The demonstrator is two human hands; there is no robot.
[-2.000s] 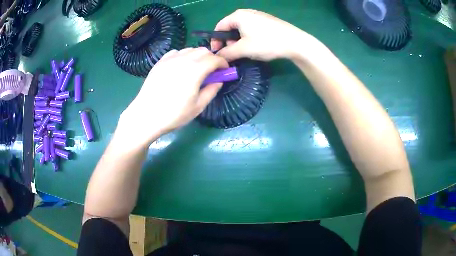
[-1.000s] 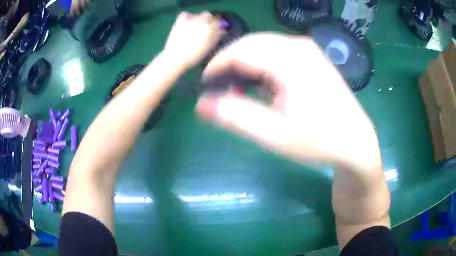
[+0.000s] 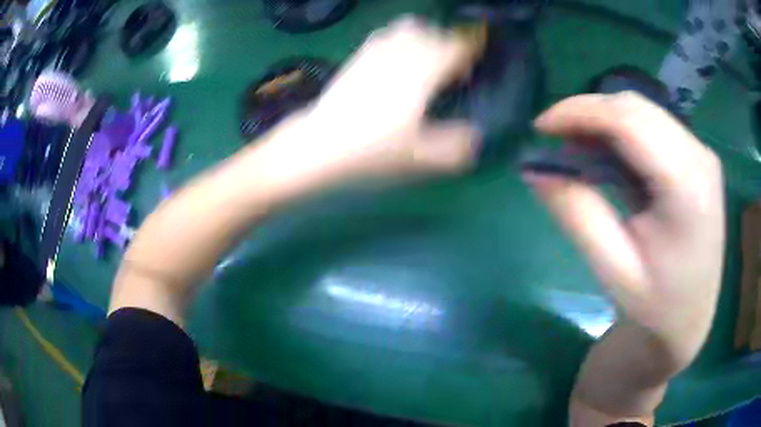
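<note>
My left hand (image 3: 396, 108) is blurred, with its fingers and thumb around the left side of a dark fan housing (image 3: 511, 87). A yellow-brown strip shows by the fingertips at the housing's top. The hand hides part of the housing. My right hand (image 3: 667, 200) is to the right, apart from the housing, and holds a dark slim tool (image 3: 555, 165) between thumb and fingers. Another black ribbed fan housing (image 3: 260, 108) with an orange-brown strip lies left of my left hand, partly behind the forearm.
Purple cells (image 3: 113, 171) lie heaped at the left beside a dark edging strip (image 3: 67, 188). A pale pink round fan head (image 3: 55, 97) is beyond it. More black housings lie at the far side (image 3: 148, 27). A speckled strip (image 3: 709, 50) is far right; a cardboard box (image 3: 750, 279) is at the right edge.
The view has shifted. My left hand has moved from the far housing with a purple cell to one with a yellow-brown strip. My right hand has moved right, still holding the tool.
</note>
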